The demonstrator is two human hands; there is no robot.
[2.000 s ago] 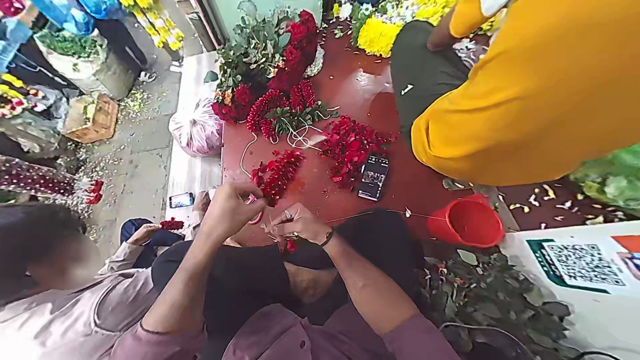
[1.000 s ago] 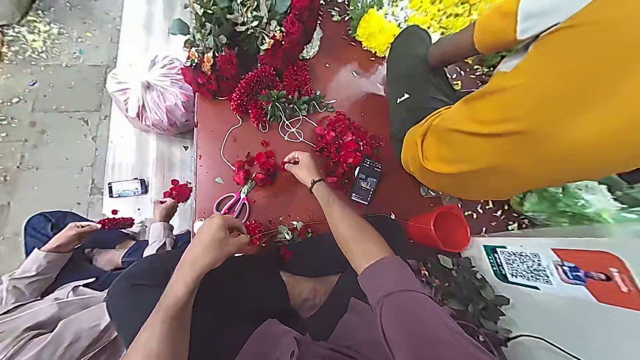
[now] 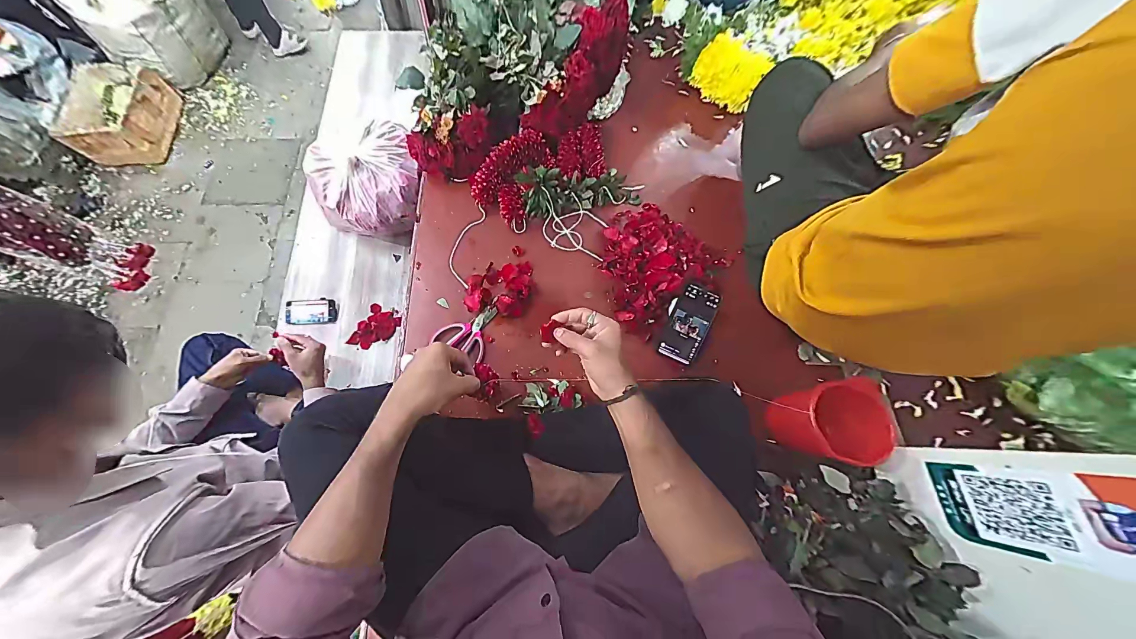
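Observation:
My left hand [image 3: 435,380] is closed above my lap, its fingertips pinching one end of a thin thread [image 3: 621,380], with red petals close by. The thread runs right toward the red plastic cup [image 3: 830,422]. Between the thumb and fingers of my right hand [image 3: 590,348] is a red petal [image 3: 549,331]. Pink-handled scissors [image 3: 463,339] lie beside my left hand, their blades partly under loose red petals [image 3: 501,288]. A larger heap of red petals [image 3: 652,259] lies farther right, next to a smartphone [image 3: 689,323]. Green leaves with red bits [image 3: 552,396] are near my knees.
A person in a yellow garment [image 3: 941,257] sits close at right; another person [image 3: 160,497] works at left. Behind are a red garland [image 3: 515,177] with white string, roses [image 3: 453,138] and a pink-white plastic bag [image 3: 364,177]. A printed code card [image 3: 1016,513] lies lower right.
My hands were close together two seconds ago and are now apart. My right hand has come back from the small petals near the scissors with a red petal. The view has shifted.

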